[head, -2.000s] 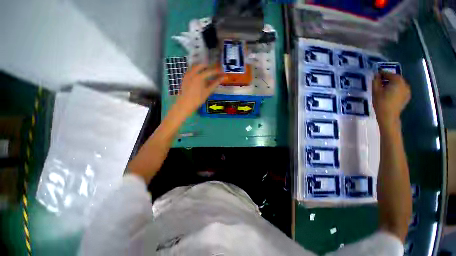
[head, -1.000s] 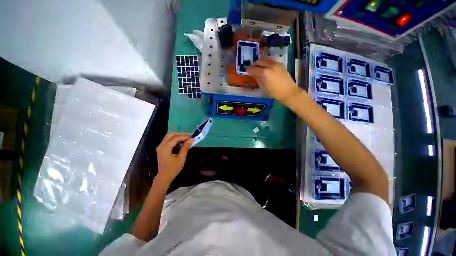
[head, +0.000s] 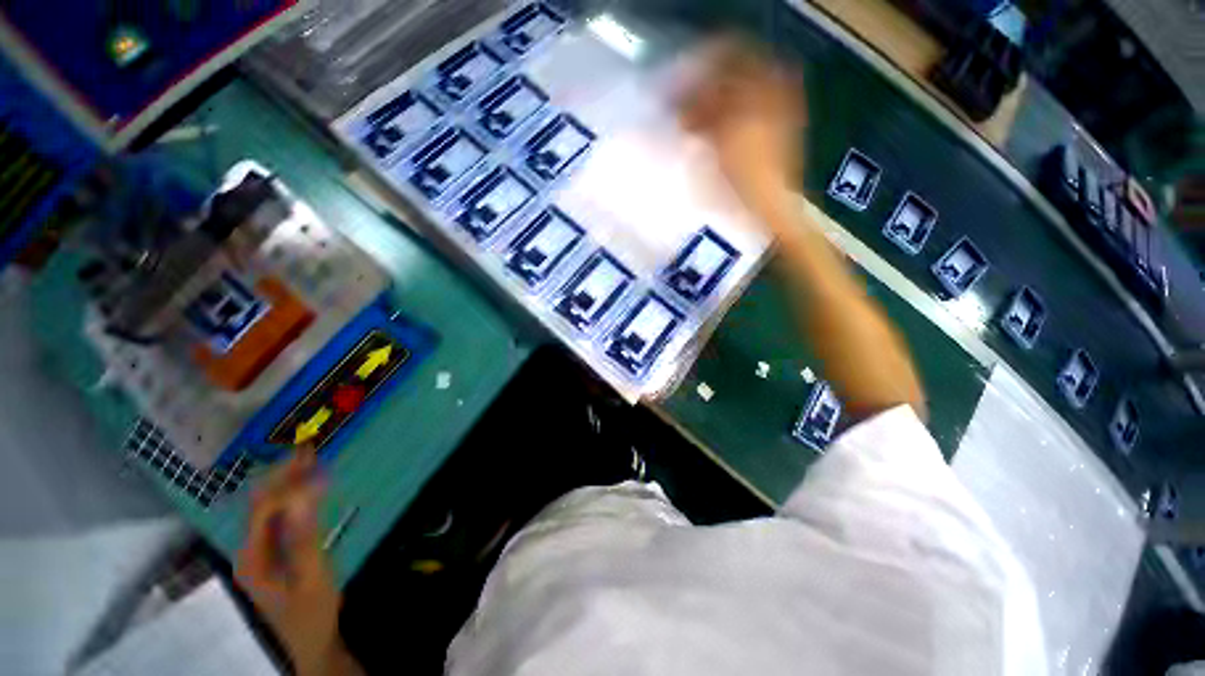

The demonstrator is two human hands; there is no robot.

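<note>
The orange fixture nest [head: 271,346] holds a dark-bordered phone frame [head: 230,312] under the press head. My left hand [head: 284,535] is at the bench edge, just in front of the blue button box [head: 346,394]; it is blurred and I cannot make out anything in it. My right hand [head: 733,99] is strongly blurred over the far right part of the blister tray [head: 621,192]; whether it holds a part cannot be told. Several phone frames sit in the tray's pockets, such as a near one [head: 644,333].
The dark green conveyor [head: 985,317] at right carries several loose frames. One frame [head: 818,416] lies near my right forearm, with small white scraps [head: 706,392] nearby. A black pad sheet [head: 185,465] lies left of the fixture. A thin silver sliver [head: 341,528] lies beside my left hand.
The view has turned to the right. My right hand has left the nest and is over the tray. My left hand is nearer the button box, and the pale slab it held no longer shows.
</note>
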